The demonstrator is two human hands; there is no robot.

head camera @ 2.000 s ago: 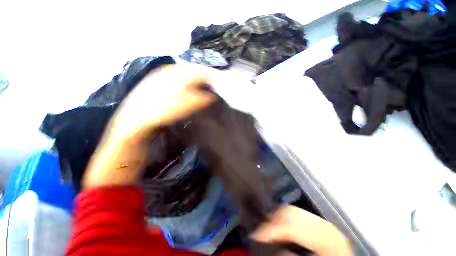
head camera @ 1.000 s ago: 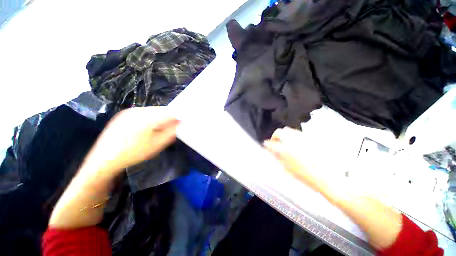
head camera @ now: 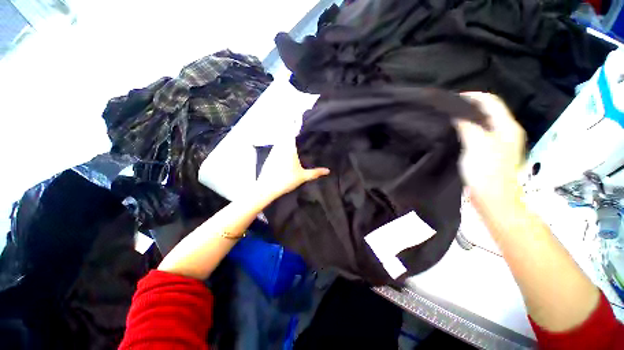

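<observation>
A dark brown garment piece [head camera: 342,219] is bunched between my hands and hangs over the table's front edge. A white label or patch [head camera: 400,239] shows on its lower right part. My right hand [head camera: 491,147] is shut on the garment's upper right edge and is blurred. My left hand [head camera: 291,171] lies at the garment's left side, thumb over the cloth; its fingers are washed out, so its hold cannot be told.
More dark cloth [head camera: 451,48] is heaped at the back of the table. A checked garment pile [head camera: 198,89] and black cloth [head camera: 75,232] lie at the left. The white machine head [head camera: 588,130] stands at the right. A ruler strip [head camera: 438,314] runs along the front edge.
My right hand has moved up and right and now holds the garment's edge. My left hand has moved right to the cloth. The garment is drawn forward, and its white label now shows.
</observation>
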